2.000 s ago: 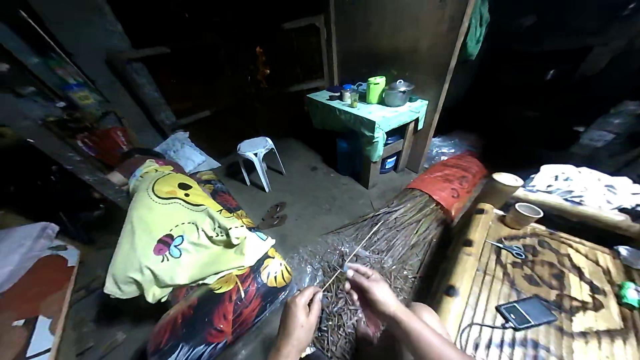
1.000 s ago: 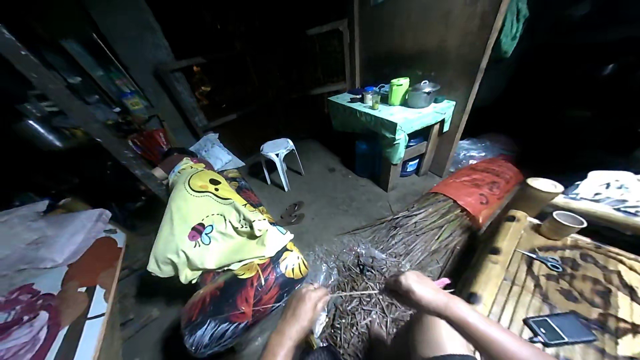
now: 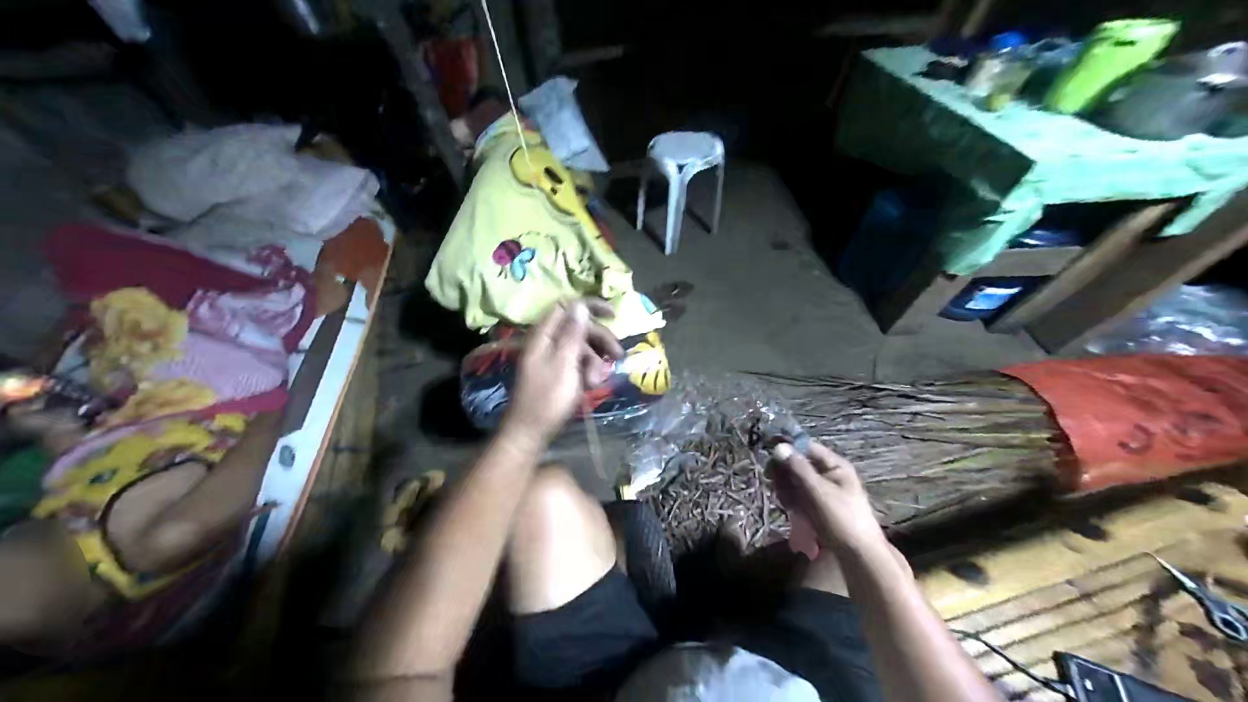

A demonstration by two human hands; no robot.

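My left hand (image 3: pixel 565 361) is raised in front of the yellow cloth (image 3: pixel 546 244), its fingers closed on a thin pale strip (image 3: pixel 593 439) that hangs below it. My right hand (image 3: pixel 819 483) is lower and to the right, over the heap of short dry stalks (image 3: pixel 717 487); thumb and fingers pinch something small and greyish, too blurred to name. A pinkish piece (image 3: pixel 802 531) shows under that palm. Long thin stalks (image 3: pixel 916 429) reach from the heap into a red wrapping (image 3: pixel 1150 419). The two hands are well apart.
A person (image 3: pixel 146 497) lies at the left beside a board edge (image 3: pixel 331 400). A white plastic stool (image 3: pixel 685 156) stands ahead. At the right are a table with a green cover (image 3: pixel 1082 161), and a bamboo bench (image 3: pixel 1033 595) with scissors (image 3: pixel 1214 604) and a corded black device (image 3: pixel 1111 682).
The view has swung left, bringing the person at the left into sight. My hands, near each other on a thin strip two seconds ago, are now wide apart, the left one raised.
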